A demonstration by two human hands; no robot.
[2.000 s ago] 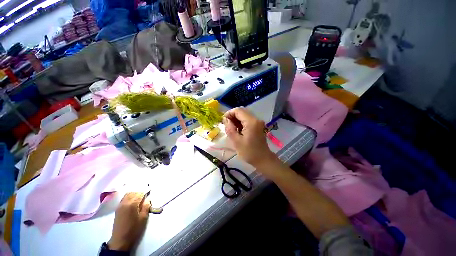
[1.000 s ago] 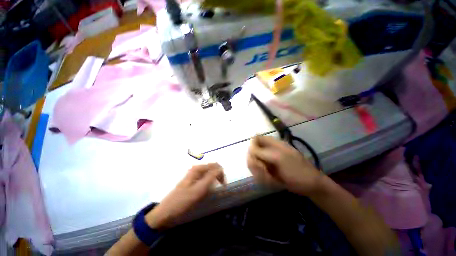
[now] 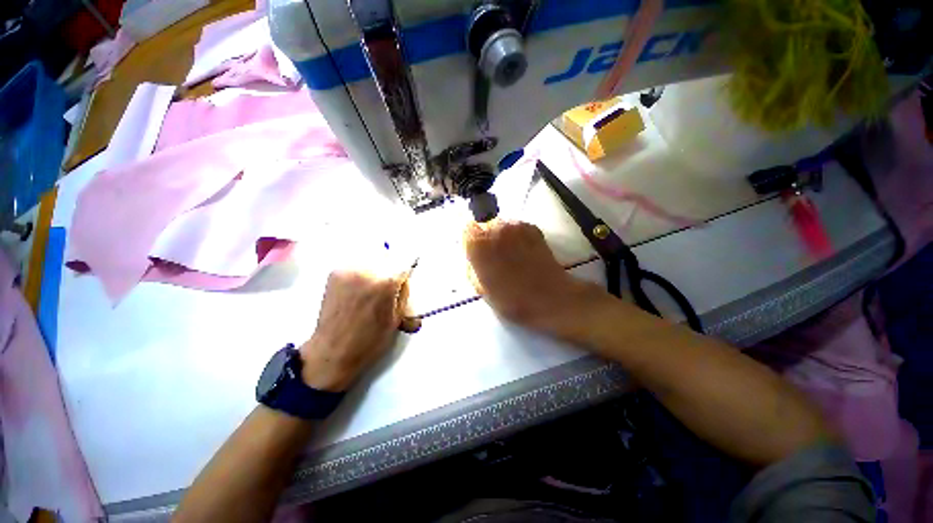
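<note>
The white sewing machine [image 3: 655,77] has its needle and presser foot [image 3: 421,194] under a bright lamp. My right hand [image 3: 522,271] is just right of and in front of the foot, fingers curled and partly hidden. My left hand [image 3: 358,317] rests on the white table to the left, fingers curled, with a thin dark tip showing beside them. Whether either hand holds something, such as a thread, cannot be told. A small brownish spot [image 3: 410,325] lies by my left fingers. The black shears [image 3: 604,233] lie slightly open behind my right forearm.
A pink garment panel [image 3: 194,194] lies on the left of the table. A yellow box [image 3: 604,128] is behind the shears. A yellow-green yarn bundle [image 3: 813,61] hangs on the machine. A pink-red tailed tool [image 3: 808,220] lies at right. A blue bin [image 3: 29,133] is at far left.
My right hand has moved from the yarn bundle down to beside the presser foot. My left hand left the small spot on the table and came back beside it. The view is closer to the needle.
</note>
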